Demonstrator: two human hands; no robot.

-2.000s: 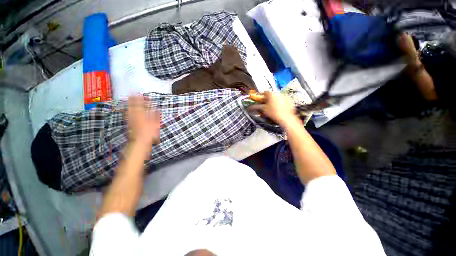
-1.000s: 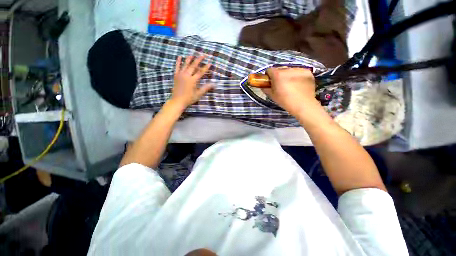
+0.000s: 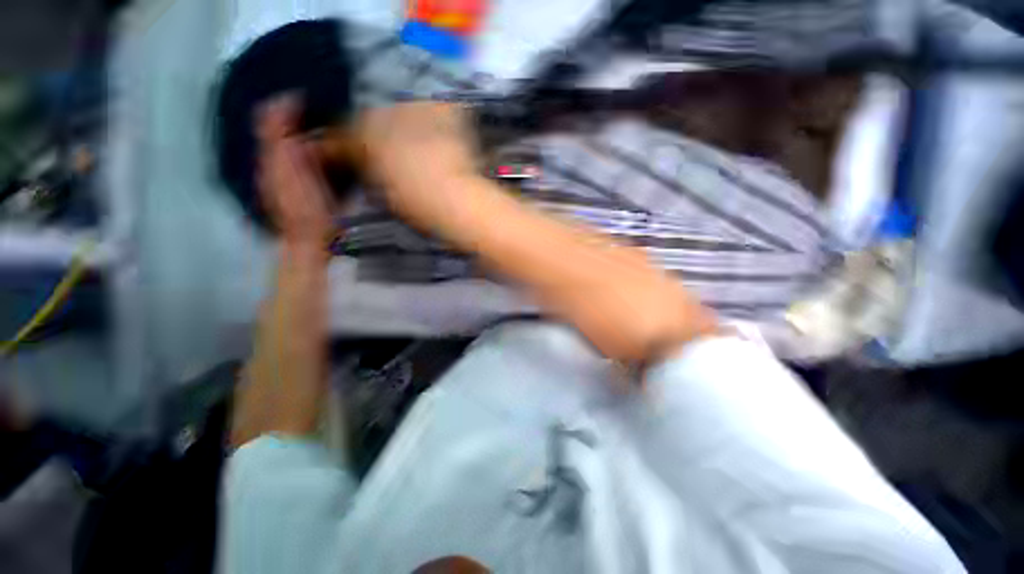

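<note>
The plaid skirt (image 3: 685, 213) lies along the pressing board, blurred by motion. The board's black rounded end (image 3: 281, 79) shows bare at the left. My right hand (image 3: 416, 151) is shut on the steam iron's orange-brown handle (image 3: 340, 146), near the skirt's left end. The iron's plate is mostly hidden and blurred. My left hand (image 3: 294, 168) is upright over the black end, just left of the iron; its fingers are blurred and I cannot tell if they hold cloth. A dark brown layer (image 3: 764, 112) lies behind the skirt.
A blue support with a red-orange label (image 3: 444, 20) stands behind the board. Dark hoses cross the top of the view. The iron rest with stained cloth (image 3: 853, 297) is at the right end of the table. A yellow cord (image 3: 51, 303) hangs at the far left.
My right hand has moved the iron left along the skirt, from its right part to the left end. My left hand has moved left, off the skirt's middle to the black end.
</note>
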